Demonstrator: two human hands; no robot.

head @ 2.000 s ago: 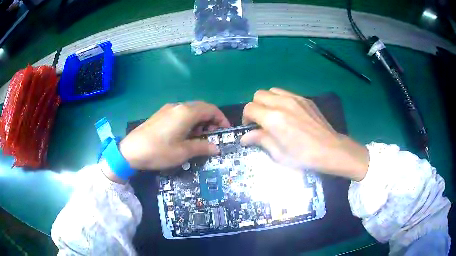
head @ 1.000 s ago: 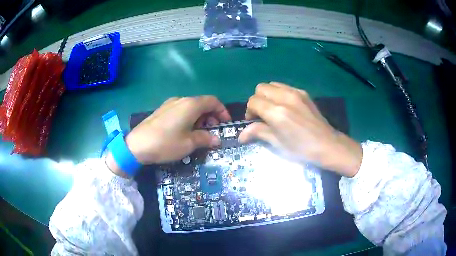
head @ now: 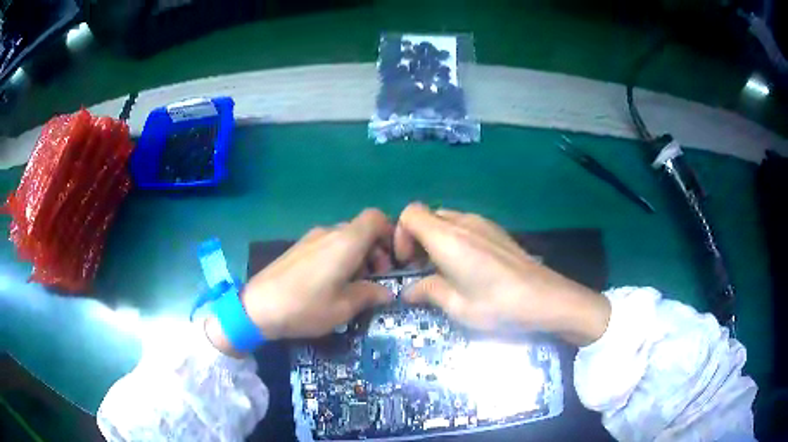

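The main board (head: 378, 358), dense with silver parts and with a blue-teal square, lies in the pale housing (head: 555, 395) with its right part washed out by glare. My left hand (head: 320, 280) grips the top edge, thumb over the board and fingers curled behind. My right hand (head: 475, 272) grips the same edge just to the right, fingertips nearly touching those of the left. The fingers hide most of the top edge, and any small part between them cannot be made out. The black foam pad (head: 575, 250) lies under the housing.
Red bubble bags (head: 69, 203) and a blue screw tray (head: 183, 151) stand at the left. A zip bag of small black parts (head: 425, 91) lies over the white strip (head: 302, 91). Tweezers (head: 609, 175) and an electric screwdriver (head: 695, 216) lie at the right. A blue wrist strap (head: 231, 318) circles my left wrist.
My hands have moved closer together along the top edge, covering the connectors seen between them before. The whole scene sits lower in the picture.
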